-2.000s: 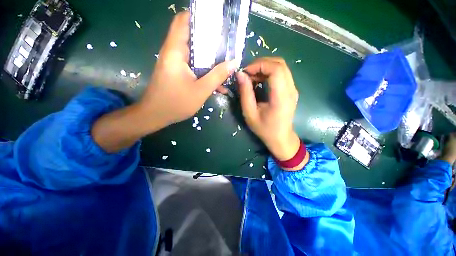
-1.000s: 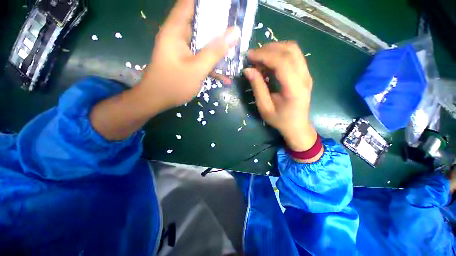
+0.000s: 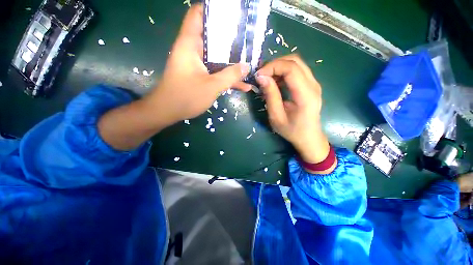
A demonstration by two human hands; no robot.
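My left hand (image 3: pixel 189 85) holds an open phone body (image 3: pixel 225 33), its thumb on the near end. The phone has a large silvery-white area and black lengthwise strips; its far end is cut off by the top edge of the view. My right hand (image 3: pixel 293 101) is at the phone's near right corner, thumb and forefinger tips together at the edge. Whether they pinch a small part is too small to tell. Small white bits (image 3: pixel 209 123) and thin yellowish slivers lie on the dark green bench (image 3: pixel 207 155) below and around the phone.
Another open phone (image 3: pixel 44 44) lies at the far left. A smaller-looking phone unit (image 3: pixel 381 151) lies at right. A blue bin (image 3: pixel 409 96) with white bits stands beside clear plastic bags (image 3: pixel 441 121). A whitish rail (image 3: pixel 342 26) runs along the back. Another person's sleeve (image 3: pixel 438 202) shows at lower right.
My right fingertips have come back to the phone's near corner after being slightly apart from it. My left thumb has moved down from the phone's face to its near end.
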